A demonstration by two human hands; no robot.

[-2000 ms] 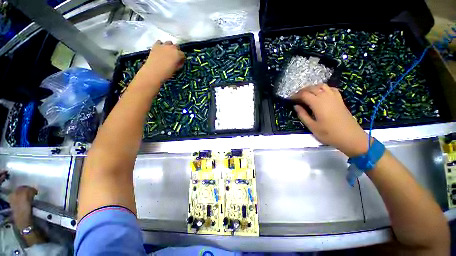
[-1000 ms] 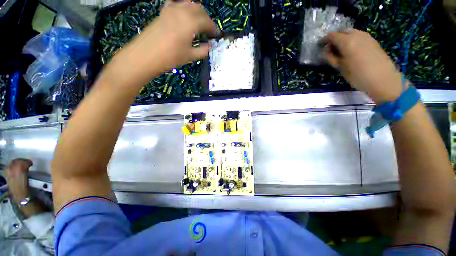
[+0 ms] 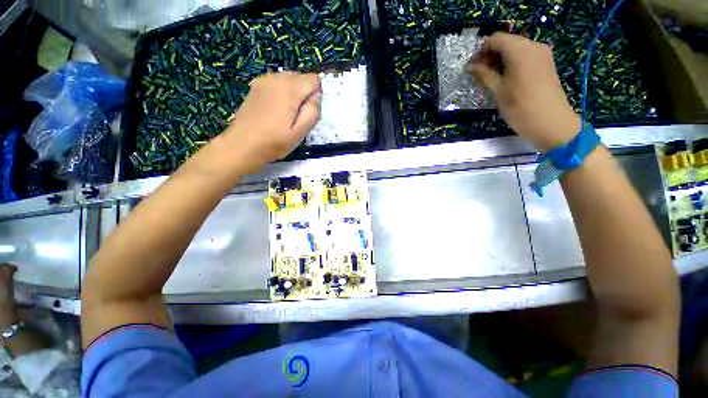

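My left hand (image 3: pixel 281 116) is at the left edge of the box of small white parts (image 3: pixel 343 106), fingers bent together; whether it holds a part cannot be seen. My right hand (image 3: pixel 522 82), with a blue wrist strap (image 3: pixel 570 155), is over the right side of the box of clear small parts (image 3: pixel 458 68). Its thumb and finger are close together and the fingertips are blurred. The paired circuit board (image 3: pixel 321 237) lies on the metal track in front of me, with yellow blocks near its far edge. Neither hand touches it.
Two large black bins of dark green capacitors (image 3: pixel 198 89) stand beyond the pale rail (image 3: pixel 396 158). Blue and clear plastic bags (image 3: pixel 66 109) lie at the left. Another circuit board (image 3: pixel 687 198) is at the right edge. Part of another person's arm (image 3: pixel 9 311) shows at lower left.
My left hand has moved from the far side of the left bin to the white parts box. My right hand remains at the clear parts, now in their box's right side. The camera view has shifted.
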